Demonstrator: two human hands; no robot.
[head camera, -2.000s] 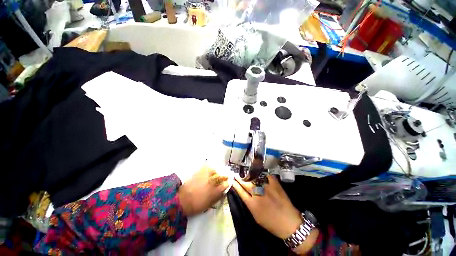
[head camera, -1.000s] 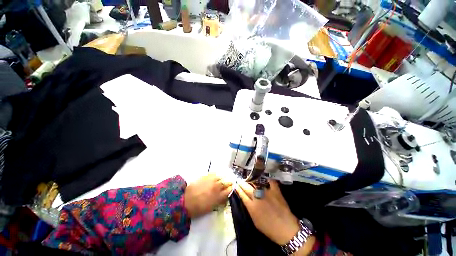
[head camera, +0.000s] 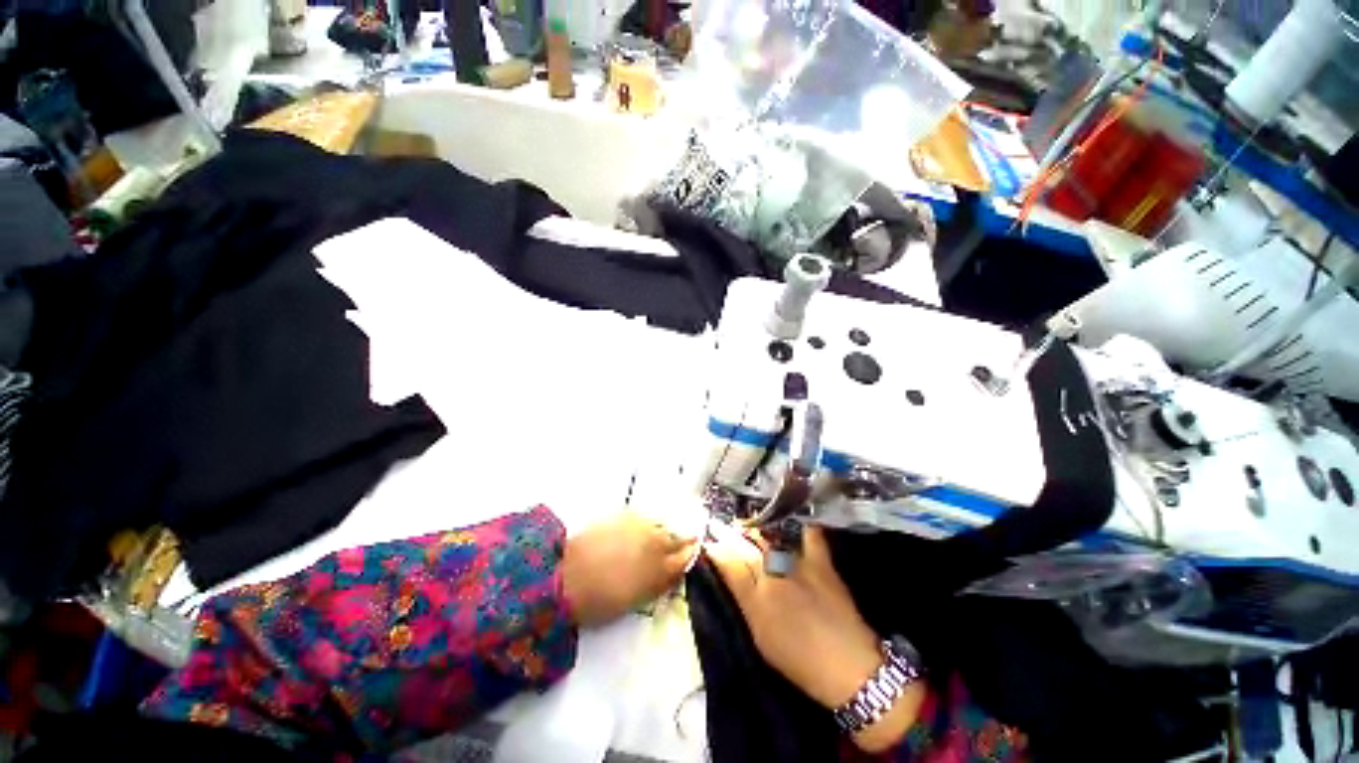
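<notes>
The white sewing machine (head camera: 894, 395) with a blue stripe stands right of centre. Its presser foot area (head camera: 730, 514) is at my fingertips; the needle cannot be made out. My left hand (head camera: 629, 567) pinches a narrow white strip (head camera: 698, 546) just left of the foot. My right hand (head camera: 790, 604), with a metal watch, has its fingertips beside the foot, on the black garment piece (head camera: 727, 671). A bright white area (head camera: 492, 373), perhaps a cut panel or the bare table top, lies left of the machine beside the black cloth pile (head camera: 194, 358).
A black strip (head camera: 1076, 447) is draped across the machine arm. A crumpled clear plastic bag (head camera: 835, 90) and patterned cloth lie behind the machine. Another clear bag (head camera: 1118, 584) is at its right front. A red object (head camera: 1125, 172) and a white slotted cover (head camera: 1207, 298) are at upper right.
The view has shifted, so the machine appears a little lower and turned. Both hands stay at the presser foot, with only small shifts of the fingers. The white strip is still between them.
</notes>
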